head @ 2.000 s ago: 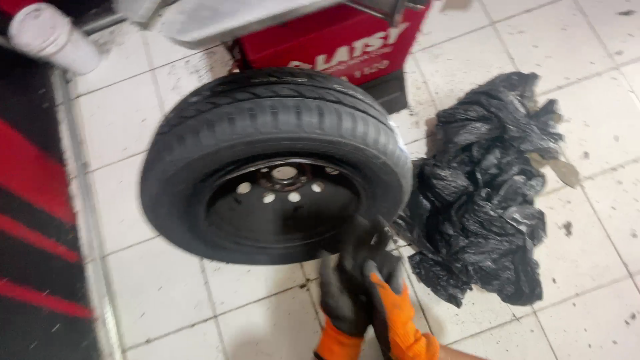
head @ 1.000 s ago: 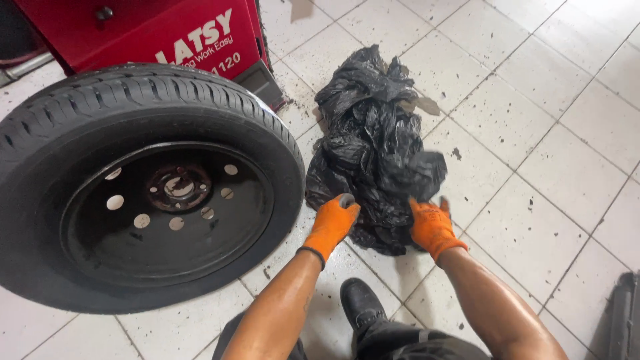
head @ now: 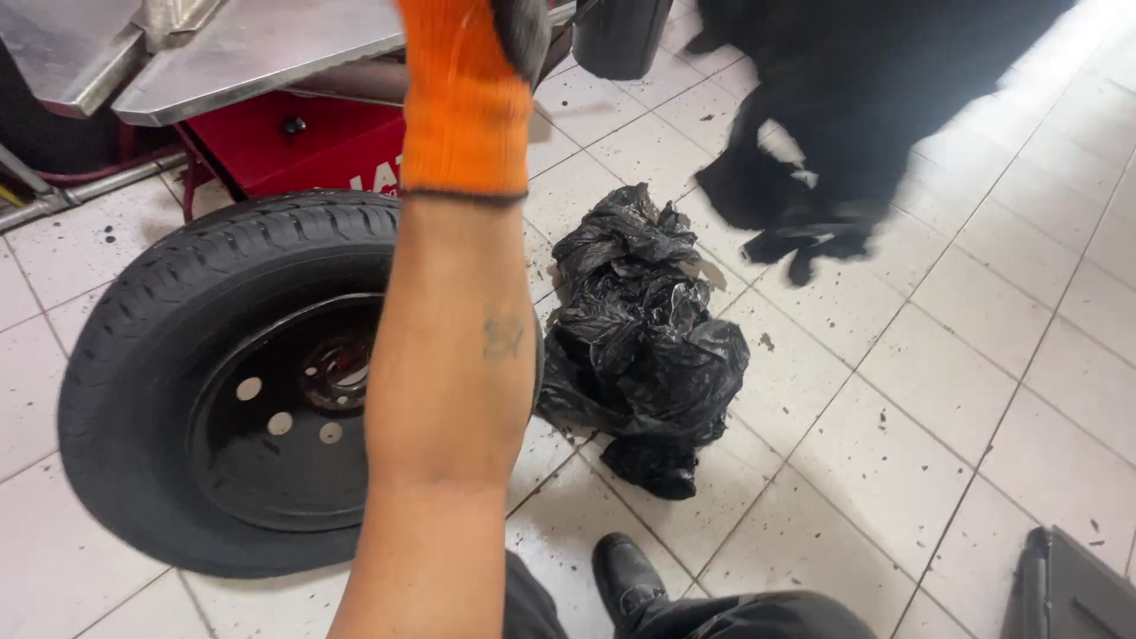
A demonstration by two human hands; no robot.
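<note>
My left hand (head: 470, 98), in an orange glove with a grey palm, is raised at the top centre, its fingers cut off by the frame edge. Whether it holds anything is hidden. My right hand is out of view. A tire on a black steel wheel (head: 133, 426) stands tilted at left, partly behind my left forearm. Crumpled black plastic bags (head: 648, 346) lie on the tiled floor right of the forearm. At the upper right hangs a blurred, ragged black sheet (head: 852, 106), which looks like plastic; what holds it up is not visible.
Behind the tire is a red machine base (head: 293, 142) under a grey metal plate (head: 266, 53). A dark cylinder (head: 621, 35) is at top centre. Small dark debris dots the white tiles (head: 887, 444). My black boot (head: 626, 577) and a dark plastic object (head: 1078, 590) are low in view.
My left hand has risen from the crumpled bags to the top of view. My right hand has left view. A black sheet now hangs at upper right.
</note>
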